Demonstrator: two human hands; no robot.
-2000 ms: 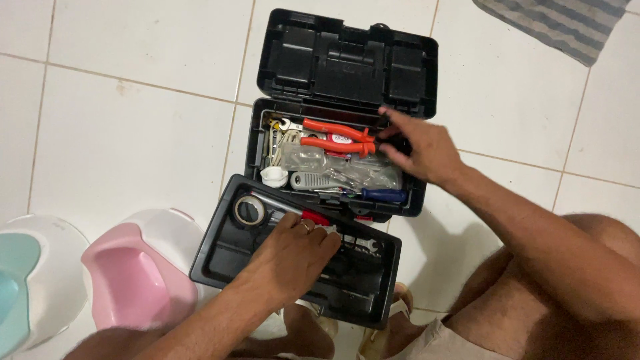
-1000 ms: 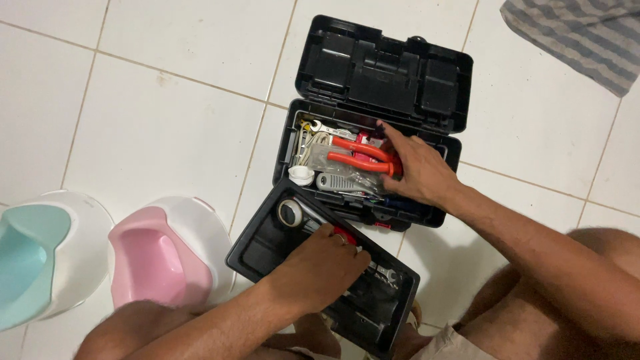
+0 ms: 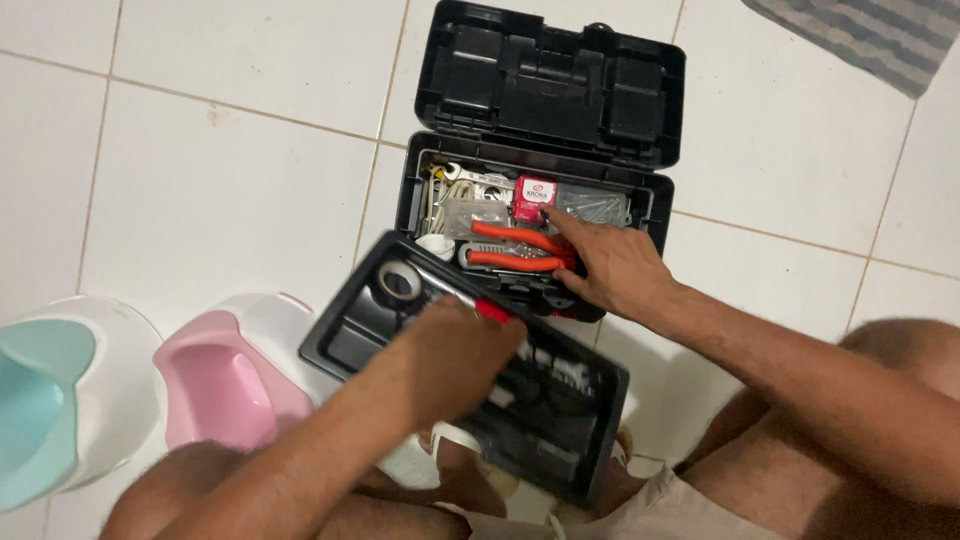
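Observation:
My left hand grips the middle of a black plastic tool tray, its grip partly hidden by the blurred fingers. A roll of tape, a red-ended tool and wrenches lie in that tray. My right hand is on pliers with orange handles, over the front of an open black toolbox. Inside the box are a combination wrench, a small red box, a clear case, a bag of screws and a white round cap.
The toolbox lid lies folded back on the white tiled floor. A pink and white potty and a teal and white one stand at left. A striped grey mat is at upper right. My legs are near the tray.
The orange-handled pliers have moved toward the front of the toolbox with my right hand. The small red box and the bag of screws show more fully now. My left hand stays at the tray.

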